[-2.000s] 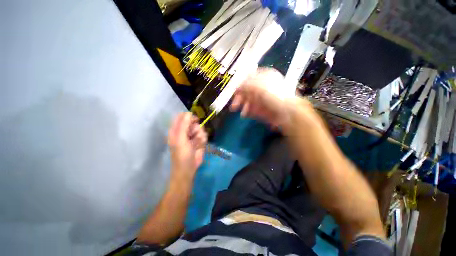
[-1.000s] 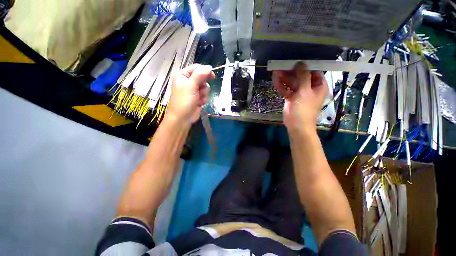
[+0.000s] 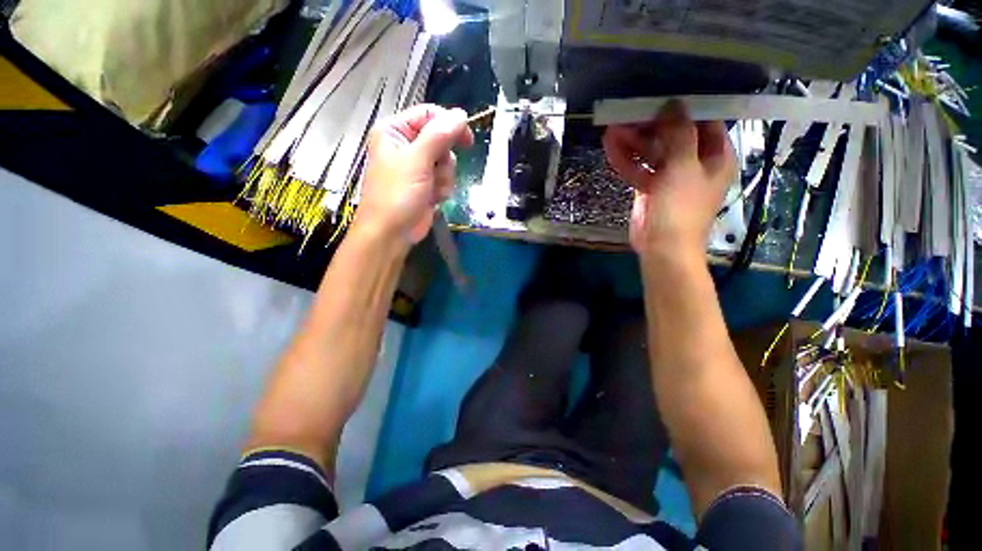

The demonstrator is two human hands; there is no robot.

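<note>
My right hand (image 3: 676, 172) holds a flat white-grey strip (image 3: 770, 109) level in front of the crimping machine (image 3: 689, 32). A thin lead wire (image 3: 579, 115) runs from the strip's left end to the crimping die (image 3: 528, 118). My left hand (image 3: 415, 161) pinches a thin yellowish lead wire (image 3: 481, 114) at the die's left side. Another strip (image 3: 450, 254) hangs below my left hand, blurred. Whether the wires meet inside the die is too small to tell. Silver terminals (image 3: 590, 192) lie in the tray right of the die.
A left strip bundle (image 3: 342, 113) with yellow wire ends fans out on the bench. A right strip bundle (image 3: 861, 215) hangs over the bench edge above a cardboard box (image 3: 915, 431) holding strips. A tan sack (image 3: 140, 54) and a black-yellow edge (image 3: 221, 224) are at left.
Both hands have moved from beside the left bundle to the die, with strip and wire stretched across it. Over the last second they hold nearly the same pose; the view has shifted slightly.
</note>
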